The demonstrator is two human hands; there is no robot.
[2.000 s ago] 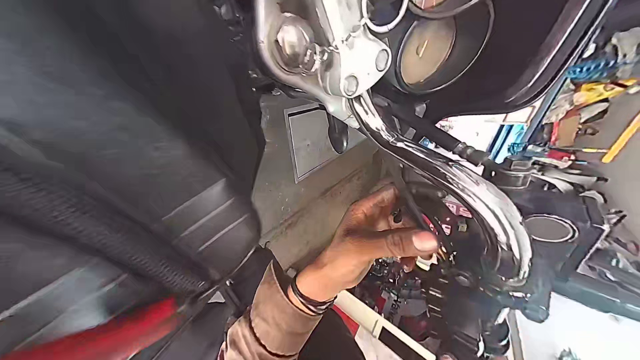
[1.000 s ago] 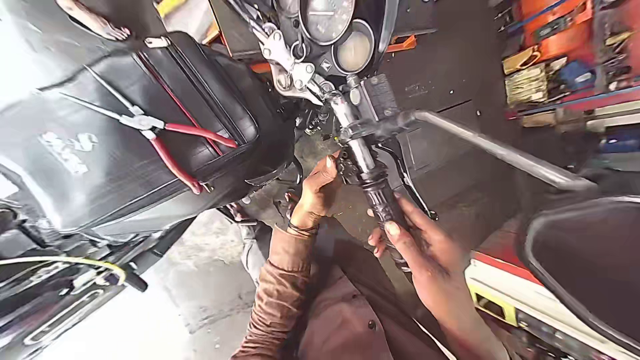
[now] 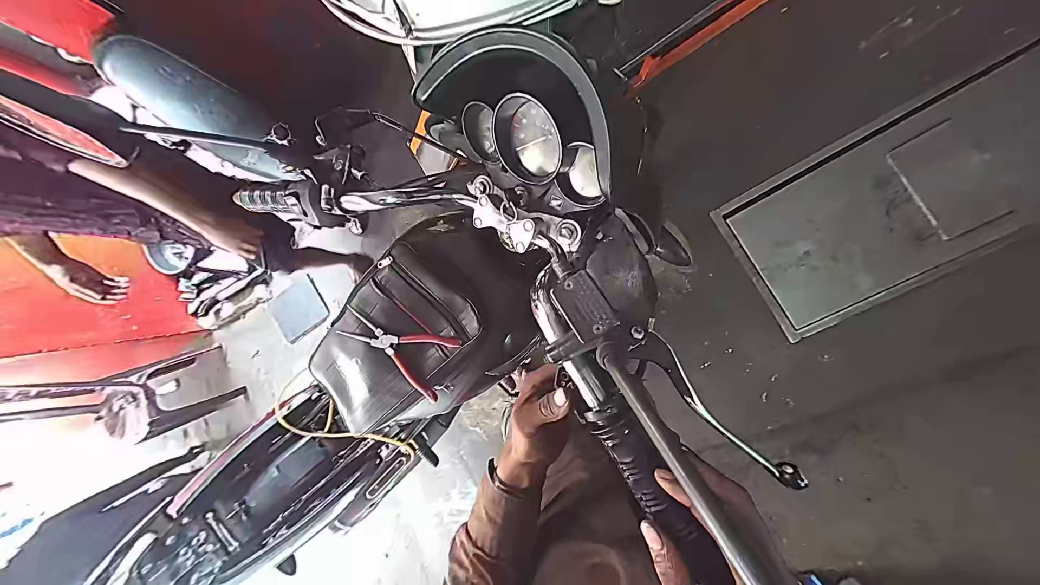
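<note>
My left hand (image 3: 540, 414) is closed on the switch housing (image 3: 566, 380) under the motorcycle's chrome handlebar (image 3: 552, 321), its thumb bent at the housing's side. Around the black rubber handlebar grip (image 3: 630, 471) curls my right hand (image 3: 707, 520), partly hidden behind the mirror stem (image 3: 682, 471). Beside the grip runs the metal brake lever (image 3: 715, 422), untouched. The brake fluid reservoir (image 3: 587, 302) sits above my left hand. Red-handled pliers (image 3: 386, 340) lie spread on the black tank cover (image 3: 349, 390).
The instrument cluster (image 3: 528, 146) stands at the bar's front, the other handlebar grip (image 3: 264, 201) to its left. A yellow cable (image 3: 313, 433) loops near the seat area. At the left are another person's hand (image 3: 93, 280) and forearm (image 3: 162, 199). A metal floor hatch (image 3: 877, 195) lies at the right.
The view has shifted strongly and takes in more of the motorcycle. Two seconds ago only one hand showed; both were at the handlebar one second ago and still are.
</note>
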